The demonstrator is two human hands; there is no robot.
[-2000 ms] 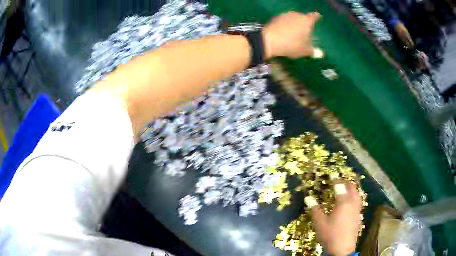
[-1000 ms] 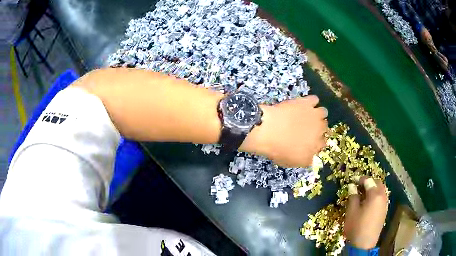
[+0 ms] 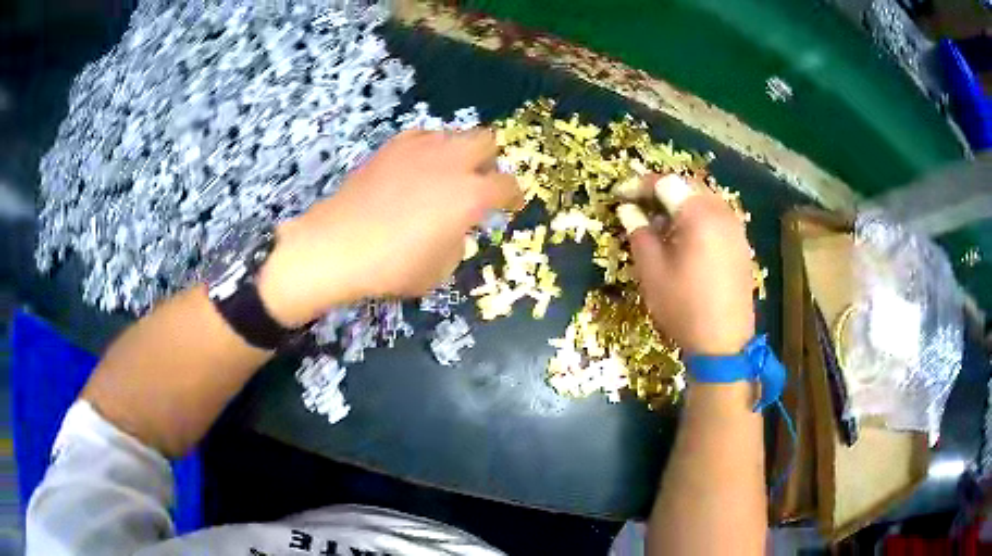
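Note:
Silver-grey pieces (image 3: 218, 141) lie in a large pile at the left. Brass-coloured pieces (image 3: 587, 163) lie in a smaller pile at the centre right. My left hand (image 3: 408, 206), with a black watch at the wrist, is over the border between the piles. It is blurred, and a small silver-grey piece shows near its fingertips, but I cannot tell how it is held. My right hand (image 3: 691, 244), with white-wrapped fingertips and a blue wristband, is over the brass pile. Its thumb and fingers are close together; whether a piece is between them is unclear.
A green conveyor belt (image 3: 696, 54) with a rusty-looking edge runs across the back and carries a loose piece (image 3: 778, 89). A cardboard tray (image 3: 870, 478) at the right holds a clear plastic bag (image 3: 908, 326) and a slim black item. Blue plastic (image 3: 41, 380) shows at the lower left.
The view has turned, so the piles appear further left and higher. My left hand came back from the conveyor to the piles and is now apart from the right. My right hand remains at the brass pile.

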